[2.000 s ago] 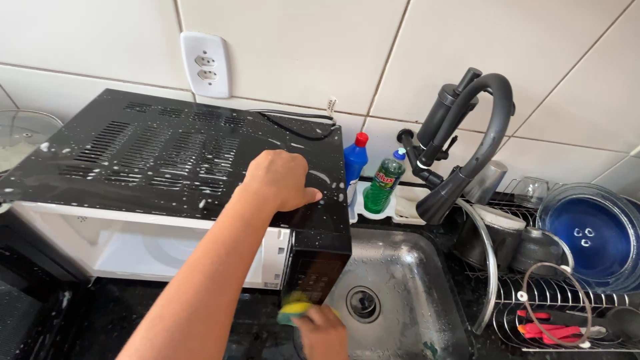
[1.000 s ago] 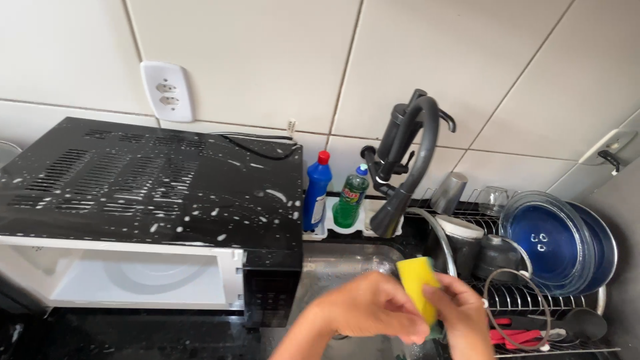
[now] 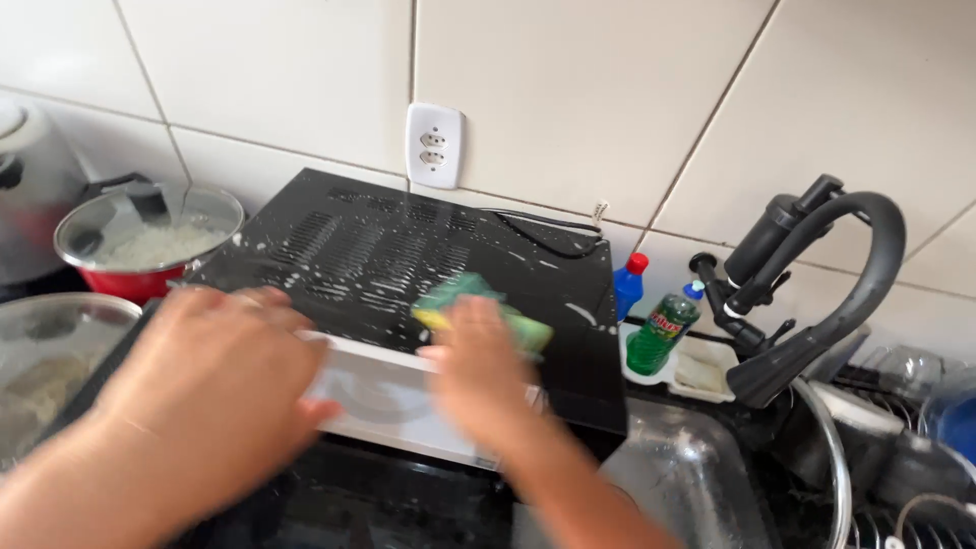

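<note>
A black microwave oven (image 3: 534, 305) lies with its vented panel facing up, spotted with white foam, its white cavity showing at the front. My right hand (image 3: 480, 358) presses a yellow and green sponge (image 3: 526, 328) on that panel, near the front edge; the hand is blurred. My left hand (image 3: 221, 374) is at the microwave's front left edge, fingers bent, blurred; whether it grips the edge is hidden. A black cable (image 3: 534, 225) lies along the back of the panel.
At right are a steel sink (image 3: 679, 450), a black faucet (image 3: 877, 252), a green detergent bottle (image 3: 663, 332), a blue bottle (image 3: 629, 286) and a dish rack (image 3: 877, 526) with dishes. Lidded pots, one red (image 3: 126, 282), stand at left. A wall outlet (image 3: 435, 146) is behind.
My right hand has moved from over the sink onto the microwave with the sponge. My left hand has left the sponge for the microwave's left side. The view has swung left.
</note>
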